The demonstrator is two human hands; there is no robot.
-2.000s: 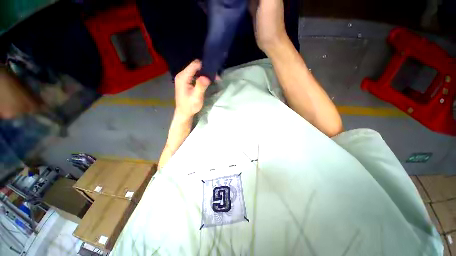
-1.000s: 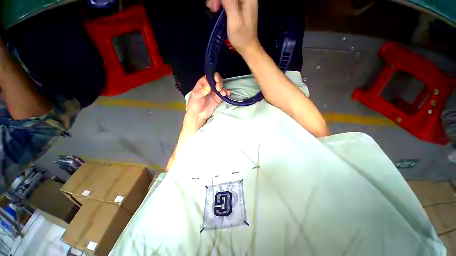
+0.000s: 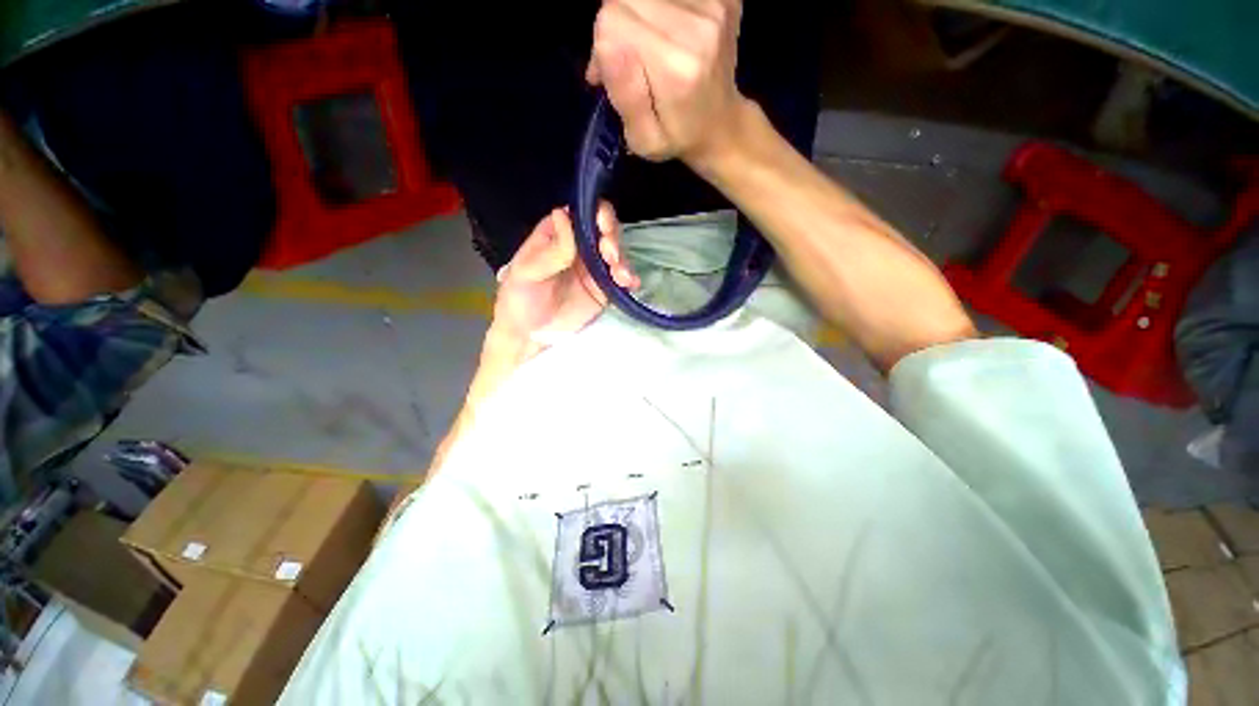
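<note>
A dark navy looped frame [image 3: 674, 320] is held upright over my lap, its rounded lower end resting against the pale green shirt. My left hand [image 3: 559, 276] grips the lower left side of the loop, thumb and fingers around it. My right hand [image 3: 670, 76] is closed at the top of the loop and covers that part. Whether the right fingers hold the frame itself or a further piece is hidden.
Red plastic stools stand at left [image 3: 414, 173] and right [image 3: 1105, 361]. A neighbour's arm [image 3: 55, 228] is at far left. Brown boxes [image 3: 256, 531] are at lower left. Green bench edges [image 3: 1146, 42] cross the top corners.
The blurred dark piece of two seconds ago now shows as a loop. Since one second ago, the loop has moved slightly down, and my right hand has lowered and closed into a fist.
</note>
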